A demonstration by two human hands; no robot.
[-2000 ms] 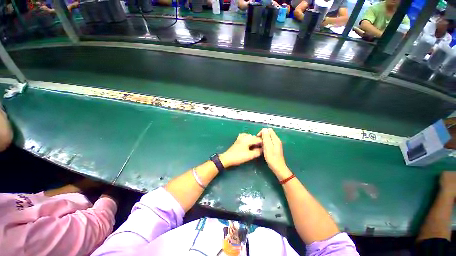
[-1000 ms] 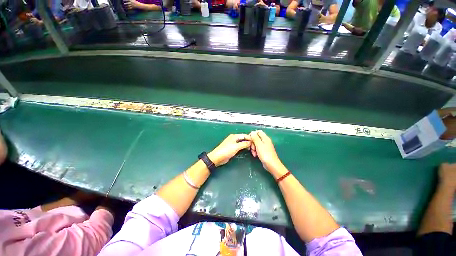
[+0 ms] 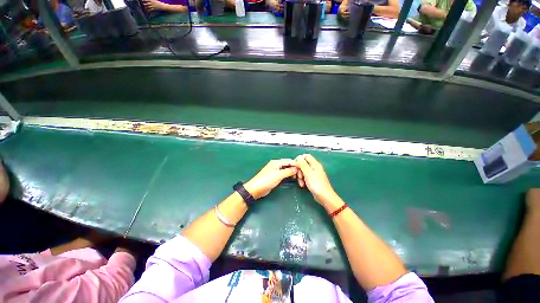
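Observation:
My left hand (image 3: 275, 177) and my right hand (image 3: 314, 179) rest together on the green workbench top (image 3: 195, 183), close to the bench edge strip. Their fingers are closed and curled, and the fingertips touch each other. No item shows in or between them. A black smartwatch (image 3: 243, 193) and a pale bracelet are on my left wrist, and a red band is on my right wrist. A white and light blue retail box (image 3: 503, 163) stands at the far right of the bench, away from my hands.
A whitish edge strip (image 3: 349, 144) separates the bench from the dark green conveyor belt (image 3: 266, 89). A person in pink (image 3: 77, 275) sits at my left; another person's arm (image 3: 524, 237) is at the right. Metal posts, dark cylinders and several workers are across the line.
From two seconds ago, my right hand's fingers have gone from straighter to curled against my left hand. Over the last second the hands barely differ; the view has shifted slightly.

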